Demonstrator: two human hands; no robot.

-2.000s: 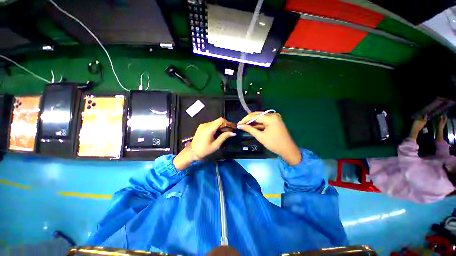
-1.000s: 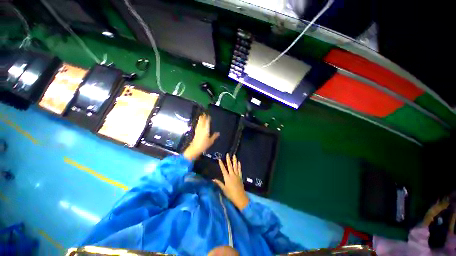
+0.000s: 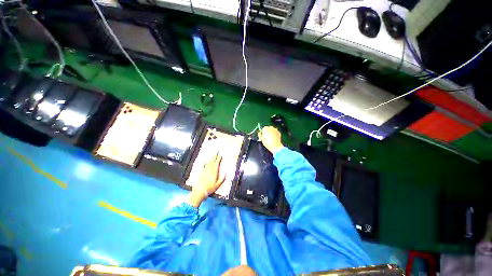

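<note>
My left hand (image 3: 207,176) lies flat, fingers spread, on the back of an orange tablet (image 3: 229,156). My right hand (image 3: 271,139) is at the far end of the black face-up tablet (image 3: 258,175) beside it. Its fingertips are closed around the plug end of a thin white USB data cable (image 3: 237,114); the plug itself is mostly hidden by the fingers. Both tablets lie side by side in a black tray (image 3: 237,202). Small light marks show near the black tablet's near end.
Left are another orange tablet (image 3: 127,133), a black tablet (image 3: 172,135) and more trays. Right is a tray with two dark tablets (image 3: 357,199), partly behind my right sleeve. Monitors (image 3: 261,62), a keyboard (image 3: 329,89), a notebook-like pale pad and mice (image 3: 369,21) are behind. Another person's sleeve is at lower right.
The view has shifted left along the bench. My left hand has moved from beside a black tablet onto an orange one. My right hand has left the rightmost tray and reached the white cable's end.
</note>
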